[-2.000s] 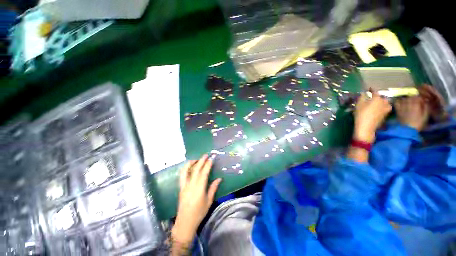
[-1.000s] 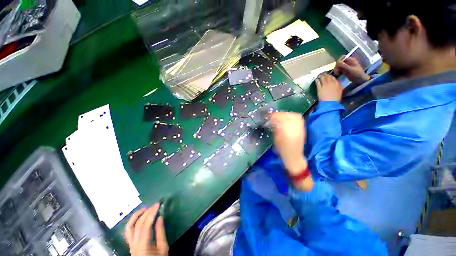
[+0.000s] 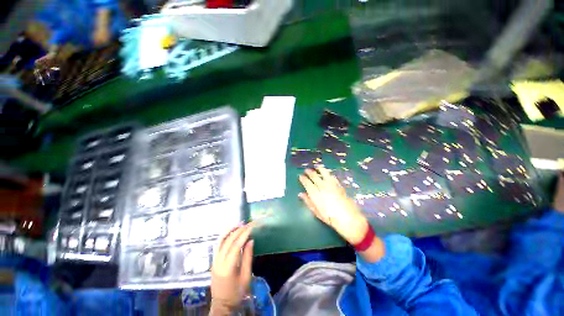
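Observation:
My left hand is at the bench's front edge, by the lower right corner of a clear blister tray. Its fingers are close together and blurred; I cannot tell whether they hold anything. My right hand, with a red wristband, is palm down over the mat, its fingertips at the left edge of the spread boards. Whether it grips one is hidden. Several black-filmed boards with pale edge spots lie to its right. White release strips lie overlapping between the blister tray and the boards. Silvery boards sit in the tray's pockets.
A second tray with darker pockets lies farther left. Tan sheets in clear plastic are at upper right, beside a yellow sheet. A white bin and light-blue frames stand at the back. Another person's blue sleeve shows at right.
The view has swung left, bringing both trays into frame. My right hand has moved from the right side of the boards to their left edge, nearer my left hand.

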